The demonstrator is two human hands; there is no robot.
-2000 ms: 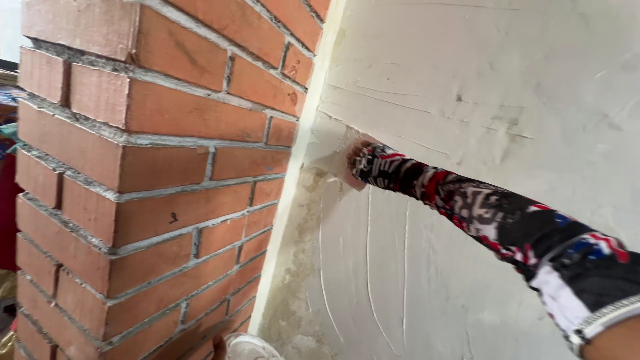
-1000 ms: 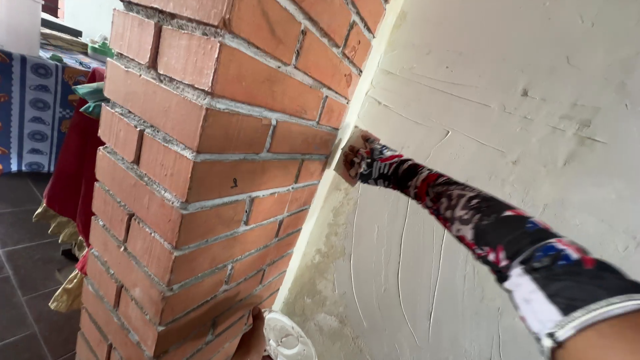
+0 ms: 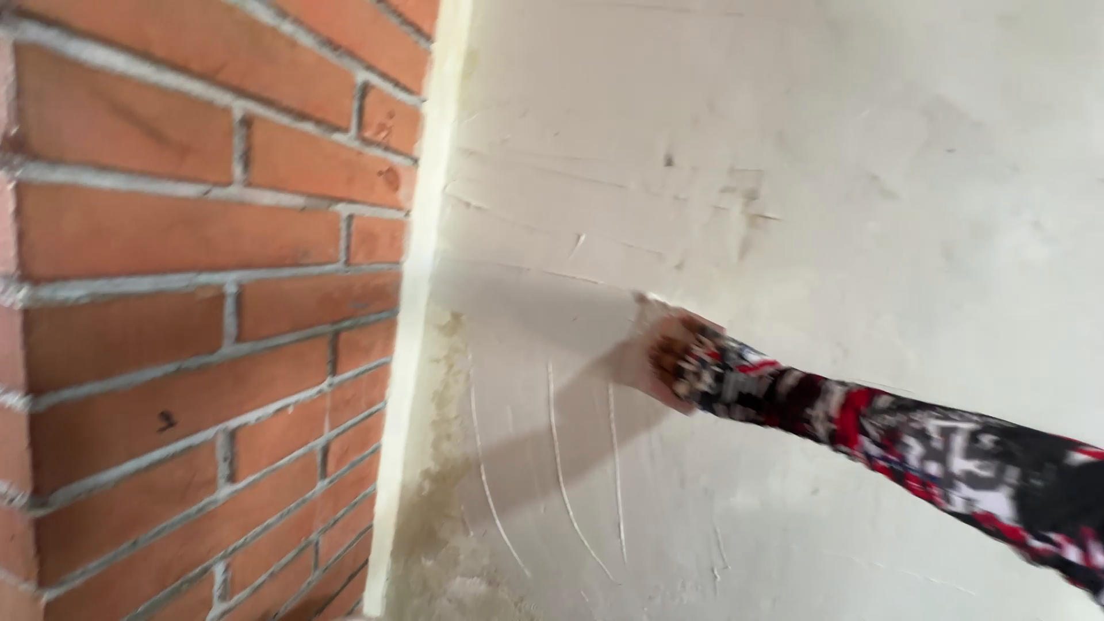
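Observation:
My right hand (image 3: 677, 358), on an arm in a black, red and white patterned sleeve, holds a flat plastering blade (image 3: 681, 398) against the grey wall (image 3: 862, 216). The blade is blurred and partly covered by my fingers, so its exact kind does not show. To its left lies a smooth band of plaster (image 3: 535, 302), with curved ridges (image 3: 556, 457) below it. My left hand is out of view.
On the left stands an orange brick wall (image 3: 181, 228) with grey mortar joints. A pale vertical strip (image 3: 418, 285) runs along the corner between the bricks and the plaster. Rough, stained patches (image 3: 435, 431) show low beside the strip.
My right hand has moved right with the blade, away from the corner strip. The view has turned away from the red cloth and the round white container.

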